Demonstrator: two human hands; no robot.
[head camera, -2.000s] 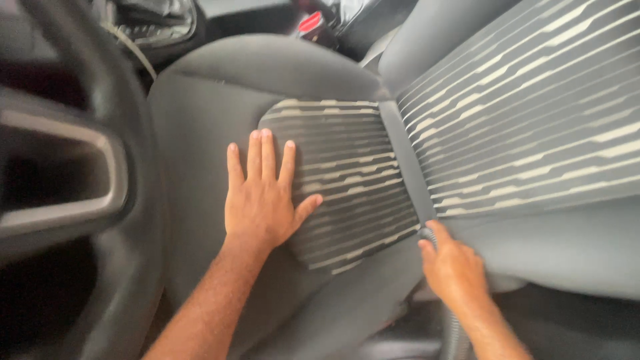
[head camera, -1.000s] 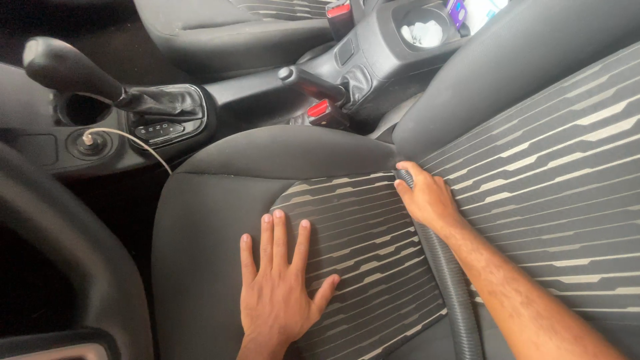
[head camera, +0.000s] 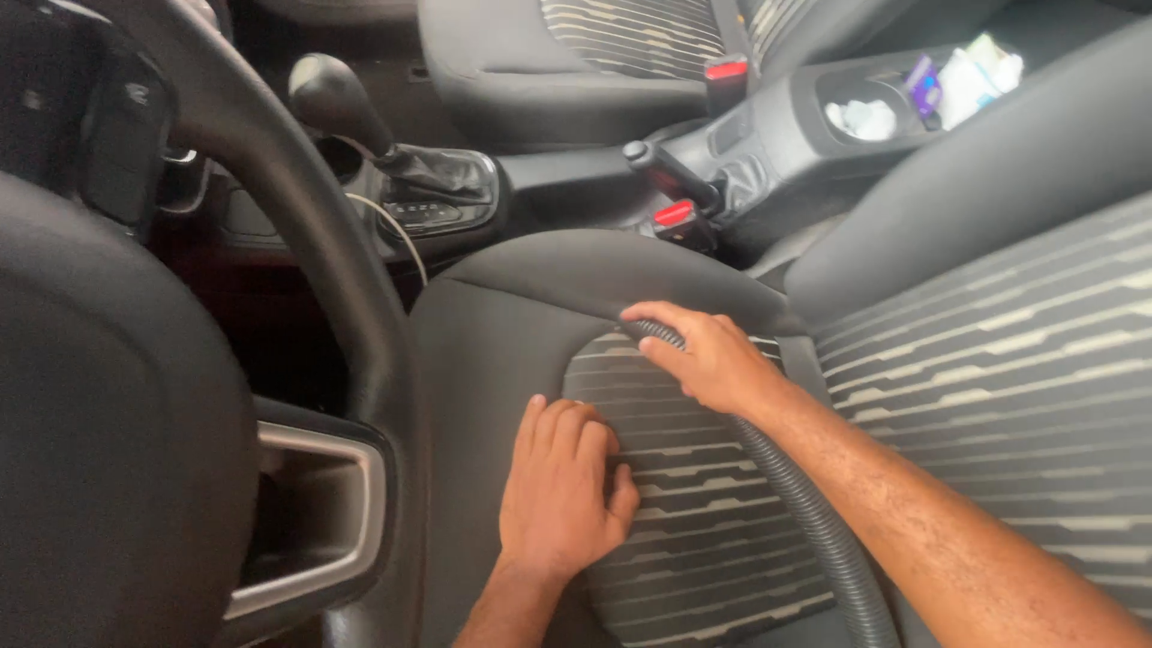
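Note:
My right hand (head camera: 711, 355) grips a ribbed black vacuum hose (head camera: 814, 522) near its end, over the upper part of the striped car seat cushion (head camera: 702, 486). The hose runs back beneath my forearm to the bottom edge of the view. Its tip is by my fingertips, close to the cushion's side bolster. My left hand (head camera: 567, 477) rests on the cushion left of the hose with its fingers bent, and nothing shows in it. The striped backrest (head camera: 999, 369) rises at the right.
The steering wheel (head camera: 360, 270) fills the left side. Beyond the seat are a gear lever (head camera: 333, 94) with a pale cable (head camera: 396, 225), a handbrake (head camera: 670, 171), a red seat belt buckle (head camera: 673, 213), and a console cup holder (head camera: 823, 94) with crumpled tissue (head camera: 862, 120).
My right hand has moved with the hose from the seam by the backrest onto the cushion. My left hand, flat with spread fingers before, now has its fingers bent. The view has shifted.

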